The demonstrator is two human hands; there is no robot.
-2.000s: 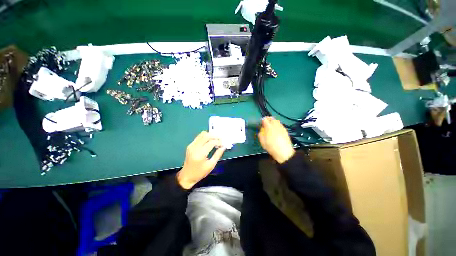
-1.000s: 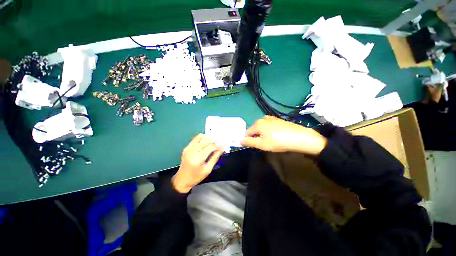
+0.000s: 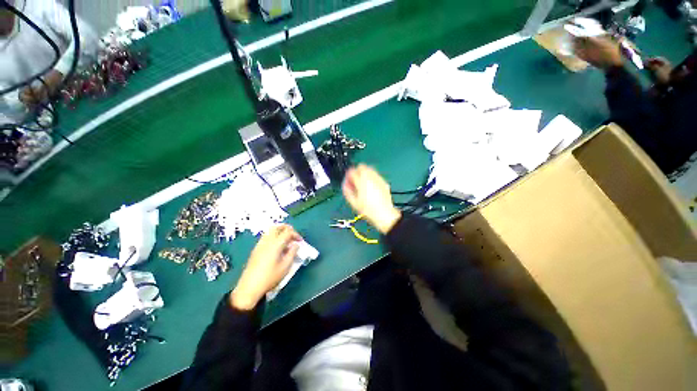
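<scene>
My left hand (image 3: 267,263) holds a white plastic housing (image 3: 304,257) at the bench's front edge, partly covering it. My right hand (image 3: 368,196) is raised over the bench, right of the screw feeder, near the black cables (image 3: 416,200). Its fingertips are blurred, and I cannot tell whether they hold anything. The black electric screwdriver (image 3: 284,136) hangs over the grey screw feeder (image 3: 260,149), left of my right hand. Yellow-handled pliers (image 3: 365,233) lie on the bench between my hands, just below my right hand.
Small white pieces (image 3: 246,206) and metal fittings (image 3: 195,218) lie left of the feeder. White units with black leads (image 3: 126,302) are at far left. White housings (image 3: 474,137) are piled right, behind an open carton (image 3: 565,229). Other people's hands (image 3: 600,52) show upper right.
The view has turned and tilted. My right hand has left the housing and moved out over the bench toward the cables. The housing is now tilted in my left hand, and the pliers have become visible.
</scene>
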